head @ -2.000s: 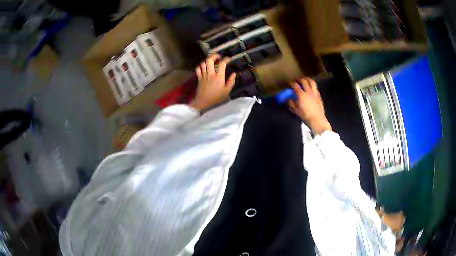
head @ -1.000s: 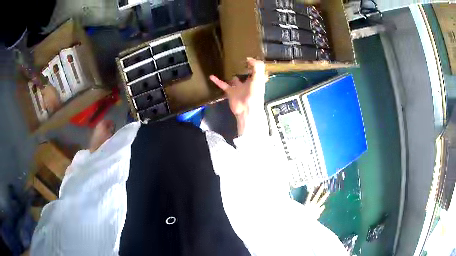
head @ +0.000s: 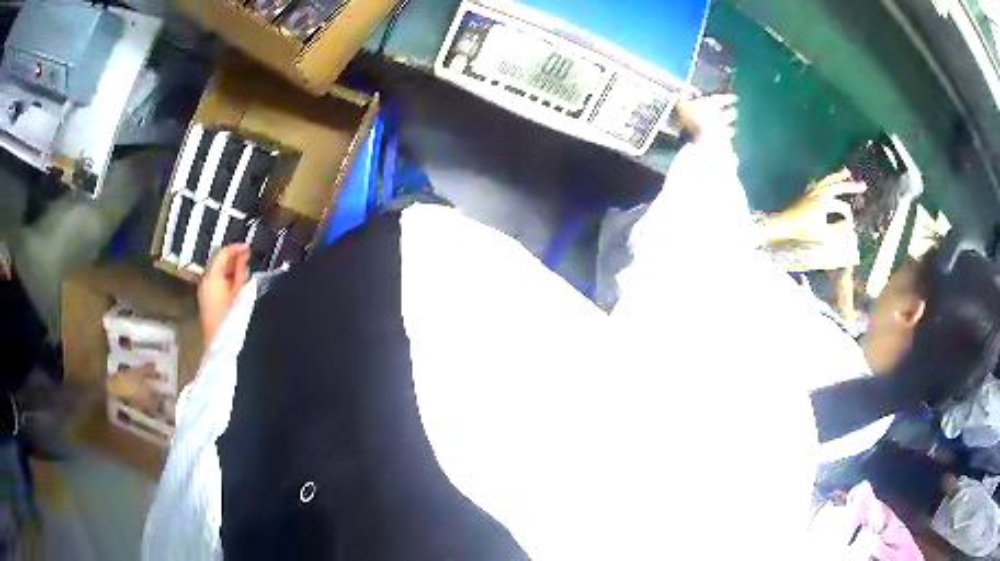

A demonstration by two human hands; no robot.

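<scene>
The open brown carton [head: 329,137] in front of me holds rows of black boxes with white edges [head: 225,186], and bare cardboard shows beside them. My left hand [head: 223,287] is at the carton's near edge by the boxes; whether it grips anything is unclear. My right hand [head: 709,115] is stretched out to the corner of the digital scale [head: 548,79], over the green bench; its fingers look bent, and what they touch is unclear. The scale has a blue platform and a lit display.
A supply carton [head: 356,33] with dark packs stands at the top. Another carton [head: 82,318] at left holds white-faced boxes [head: 143,340], with a blurred hand over them. Another person [head: 932,329] is at right, hands [head: 817,214] over the bench. A grey-white machine [head: 77,66] is top left.
The view has swung right. My right hand has gone from beside the supply carton to the scale's corner. My left hand has come to the edge of the carton of black boxes.
</scene>
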